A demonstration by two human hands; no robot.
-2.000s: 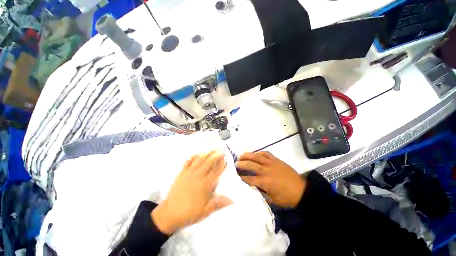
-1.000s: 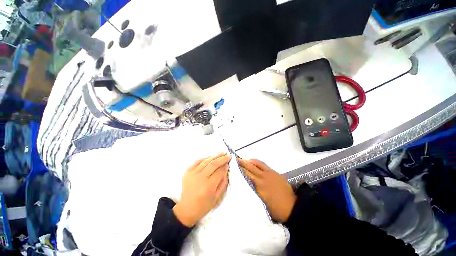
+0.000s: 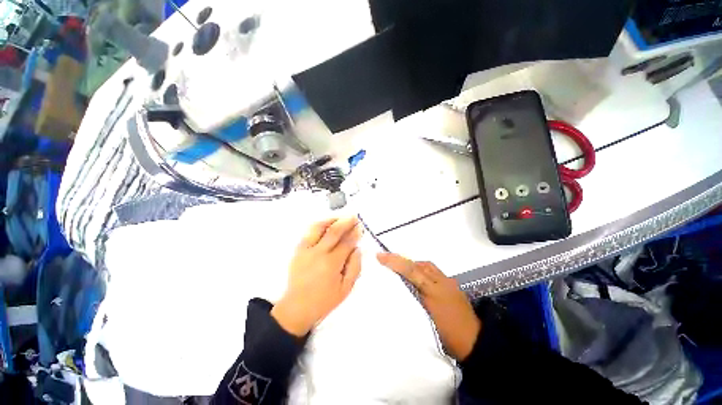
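Note:
A large white fabric panel [image 3: 198, 293] lies on the table and over my lap, with its narrow grey seam edge [image 3: 408, 283] on the right side. My left hand [image 3: 321, 273] lies flat on the panel just below the presser foot area [image 3: 326, 180], fingers near the edge. My right hand [image 3: 435, 297] is at the seam edge, fingertips on it and the rest partly under or beside the cloth. A grey checked strip [image 3: 158, 207] shows at the panel's far left edge.
The white sewing machine [image 3: 317, 39] carries black strips [image 3: 475, 55]. A black smartphone [image 3: 518, 166] with lit buttons lies over red-handled scissors [image 3: 582, 150]. A measuring tape strip [image 3: 546, 267] runs along the front edge. Striped stacked pieces [image 3: 103, 174] stand left; a blue crate with scraps [image 3: 625, 324] is lower right.
My left hand has moved up closer to the presser foot. My right hand has shifted slightly down and right along the edge. The camera view has also shifted.

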